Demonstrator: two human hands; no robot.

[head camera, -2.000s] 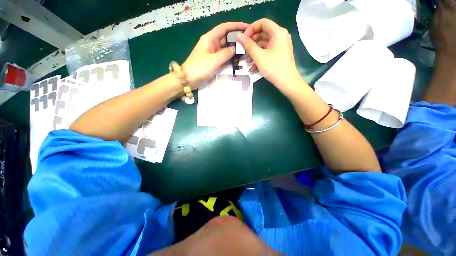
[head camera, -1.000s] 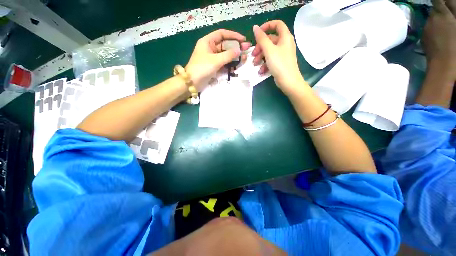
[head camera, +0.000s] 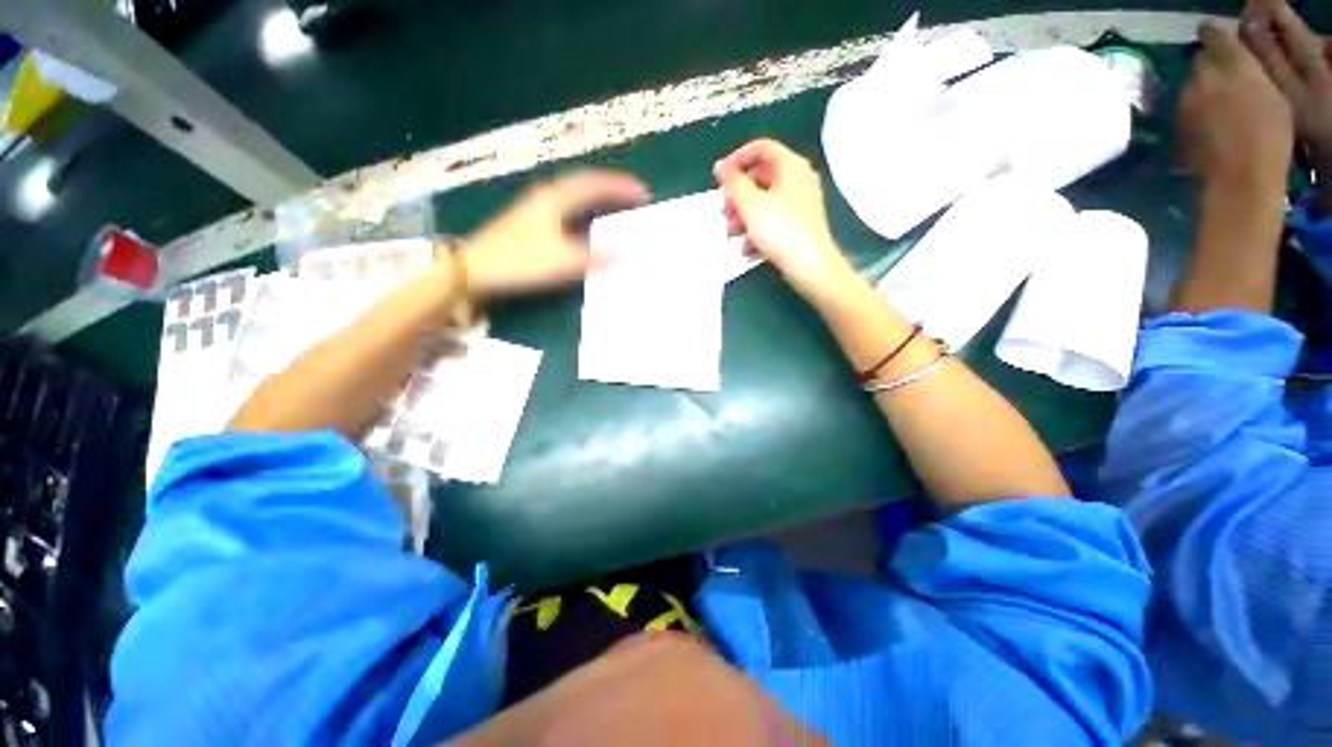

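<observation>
A white backing sheet lies on the dark green bench in front of me, with no grey pieces showing on it. My right hand is at its upper right corner, thumb and fingertips together at the sheet's edge. My left hand is motion-blurred at the sheet's upper left, and its fingers look apart. I cannot make out a small part in either hand. Sticker sheets with grey pieces lie under and beside my left forearm.
Curled white liners are piled to the right. A clear plastic bag and a red-and-clear round container are at the left, near a white post. A black tray is far left. A neighbour's hands are at the right.
My left hand has moved left, away from my right hand, and the dark part between them no longer shows. The grey pieces at the sheet's top are no longer visible. The camera view has shifted.
</observation>
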